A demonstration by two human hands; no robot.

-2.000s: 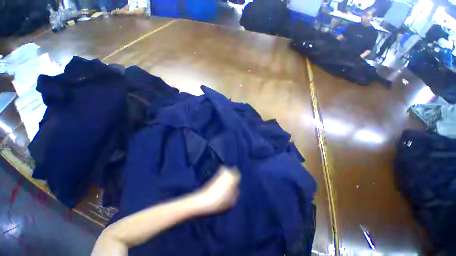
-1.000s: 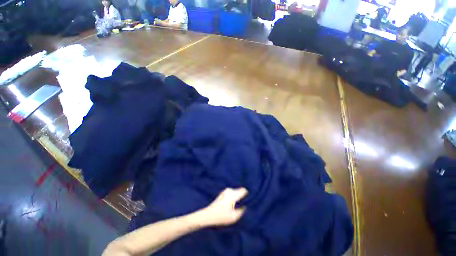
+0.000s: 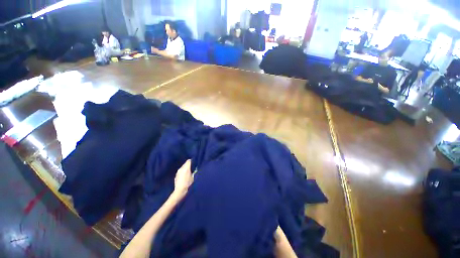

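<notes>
A navy garment (image 3: pixel 232 186) lies bunched and partly raised in front of me on the table. My left hand (image 3: pixel 184 176) is on its left side with the fingers closed on the cloth. My right hand (image 3: pixel 283 246) is at the bottom of the view. Only the wrist area shows and the navy cloth hides the fingers, so I cannot tell how it holds. A darker garment pile (image 3: pixel 113 146) lies directly to the left, touching the navy garment.
Brown tabletop (image 3: pixel 262 103) with yellow-taped seams. White cloth (image 3: pixel 70 111) and a flat grey item (image 3: pixel 33 126) at left. Dark bundle (image 3: pixel 444 211) at right edge, dark garments (image 3: pixel 353 95) at far right. Seated people (image 3: pixel 174 45) behind the far edge.
My left hand has moved up and left, pulling on the cloth. My right wrist has come into view at the bottom. The navy garment is lifted and reshaped. The camera has tilted up.
</notes>
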